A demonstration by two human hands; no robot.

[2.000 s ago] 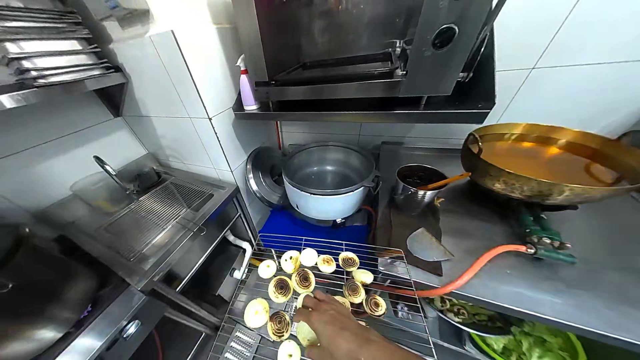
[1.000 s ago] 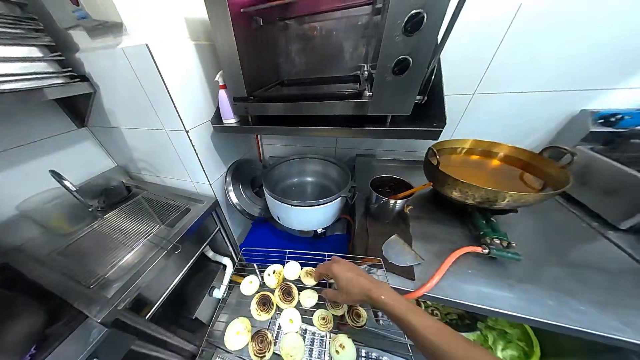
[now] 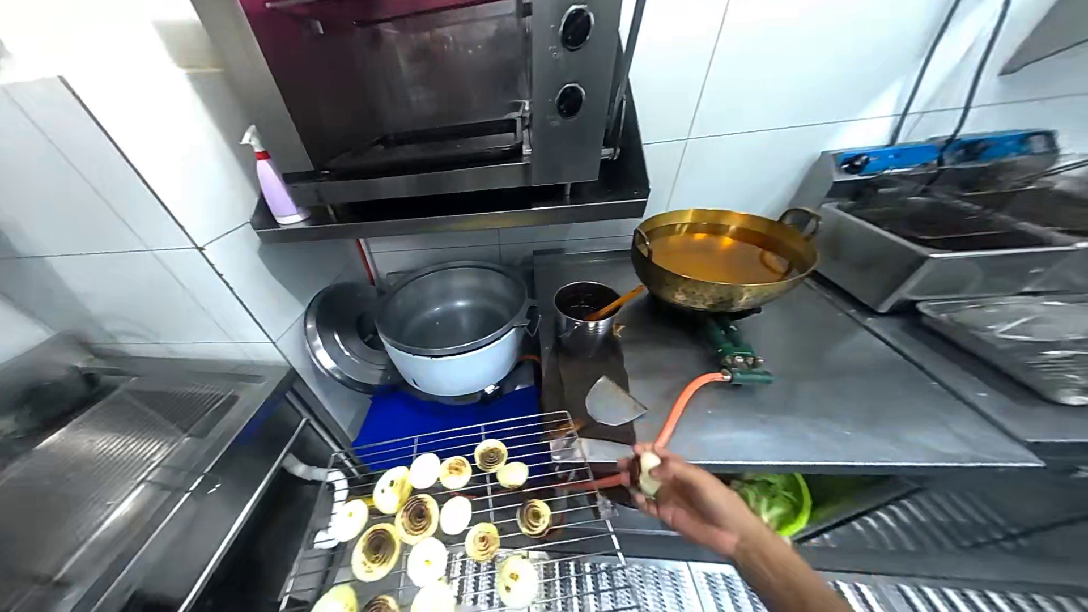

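Note:
My right hand (image 3: 680,497) pinches an onion slice (image 3: 649,473) between thumb and fingers, just off the right side of a wire rack (image 3: 616,535). Many onion slices lie on that rack, some pale, others browned in rings, such as a browned slice (image 3: 376,552) toward the left and a pale slice (image 3: 517,580) near the front. Beyond the hand, a flat, roughly triangular piece (image 3: 614,402) rests on the steel counter. My left hand is out of view.
A brass kadai (image 3: 722,289) of amber liquid sits on a burner (image 3: 733,355), with an orange hose (image 3: 680,408) running toward my hand. Behind the rack are a large rice cooker (image 3: 455,361) and a metal pot of dark liquid (image 3: 586,331). A fryer (image 3: 926,255) stands at right.
My right hand has moved from over the rack to beyond its right side, now holding an onion slice. The view has swung right, bringing in more of the fryer.

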